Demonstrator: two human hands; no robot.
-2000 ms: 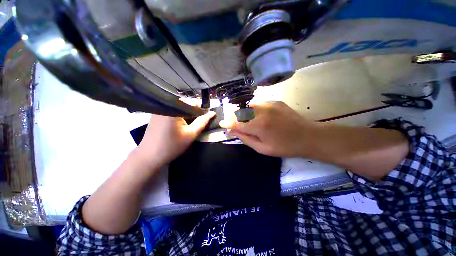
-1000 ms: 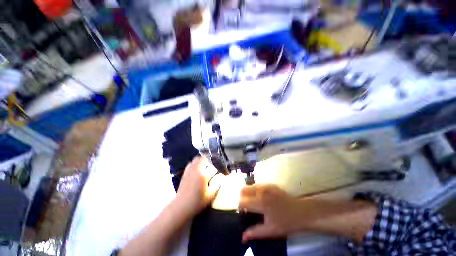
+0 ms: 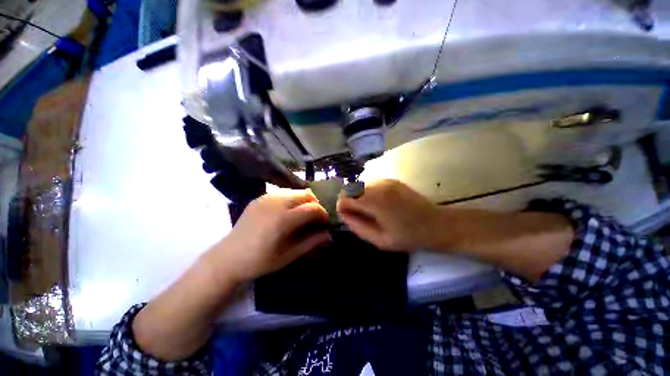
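A black fabric piece (image 3: 334, 283) hangs over the front of the white machine table, below the needle area. My left hand (image 3: 275, 231) pinches its upper edge with thumb and fingertips, left of the needle. My right hand (image 3: 389, 214) pinches the edge from the right, its fingertips close to the left ones. The fabric between the fingertips looks grey under the lamp. The presser foot area (image 3: 328, 175) is just above the fingertips; glare and blur hide the needle's details. More black fabric (image 3: 213, 158) lies behind my left hand.
The white sewing machine head (image 3: 397, 62) with a blue stripe spans the top. A tension knob (image 3: 365, 136) hangs near the centre. Dark snips (image 3: 580, 173) and a thin dark rod (image 3: 485, 193) lie right. A brown taped edge (image 3: 48, 176) is at left.
The view has tilted back down from the wider workshop view. My right hand has gone from spread over the fabric to pinching at its edge; my left fingertips have moved in close beside it.
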